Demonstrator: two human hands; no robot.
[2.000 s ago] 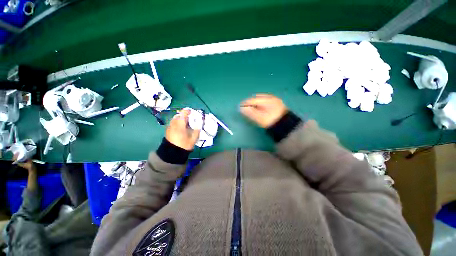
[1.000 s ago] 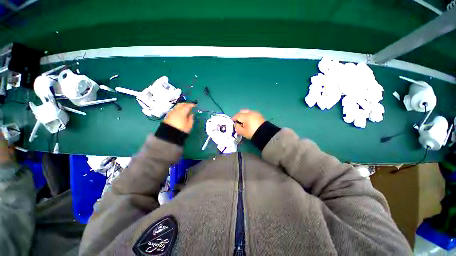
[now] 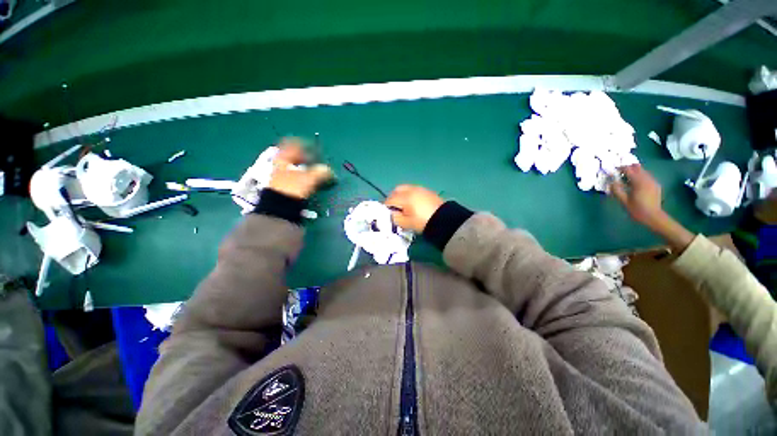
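Observation:
A white camera housing (image 3: 371,230) lies on the green bench close to my body, with a white stick antenna pointing toward me. My right hand (image 3: 412,207) is at its right upper edge, fingers closed on the housing or its cable. The black pigtail cable (image 3: 365,176) runs up and left from there, with its thicker connector at the end. My left hand (image 3: 300,170) is blurred over a second white camera unit (image 3: 250,181), whose antenna points left. The hand hides part of this unit, and whether it holds anything cannot be seen.
Partly assembled cameras (image 3: 115,184) stand at left. A pile of small white covers (image 3: 576,132) lies at right, where another person's hand (image 3: 637,197) touches it. More white cameras (image 3: 694,134) are at far right. A cardboard box (image 3: 669,311) is below the bench.
My left hand has moved up and left, onto the second unit. My right hand stays by the near housing, slightly left. Another person's hand has come in from the right to the pile.

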